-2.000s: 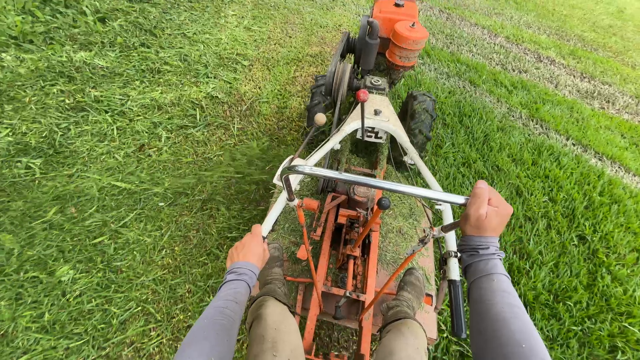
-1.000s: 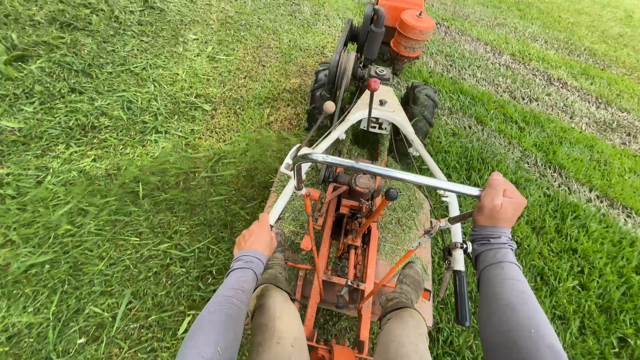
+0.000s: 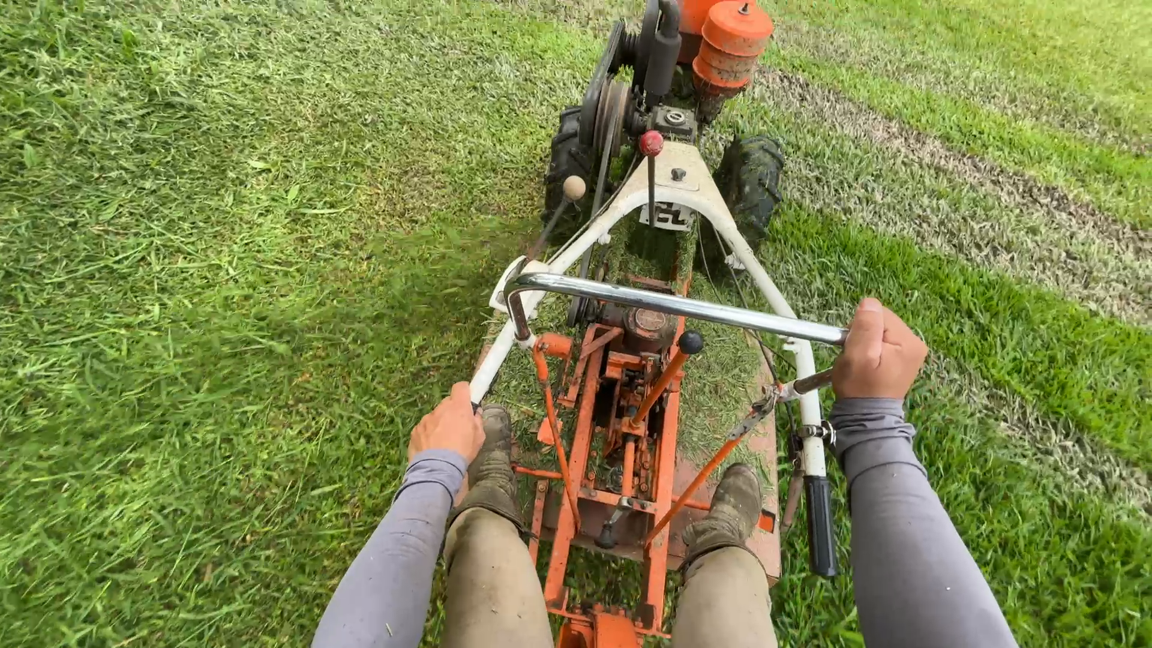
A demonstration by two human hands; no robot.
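Note:
My left hand [image 3: 447,425] is closed around the lower end of the white handlebar [image 3: 493,362] of a two-wheeled walking tractor, its grip hidden by the fingers. My right hand [image 3: 877,351] holds the right end of a chromed steel bar [image 3: 684,304] that crosses above the handlebars. Below my right hand, the black rubber grip [image 3: 820,526] of the right handlebar is free. Between my arms is an orange steel frame [image 3: 576,468] with a black-knobbed lever [image 3: 690,343]. A red-knobbed lever [image 3: 651,143] and a pale-knobbed lever [image 3: 574,187] stand farther forward.
Ahead are the black lugged tires [image 3: 752,184], a drive belt pulley [image 3: 611,117] and an orange canister [image 3: 735,40]. My boots [image 3: 731,504] rest on a platform strewn with clippings. Cut grass [image 3: 225,180] lies to the left; taller green strips [image 3: 972,297] and brownish rows run at right.
The machine has moved over the grass, with the brownish rows at right shifting in view. Both hands keep their holds on the handlebar and the chromed bar.

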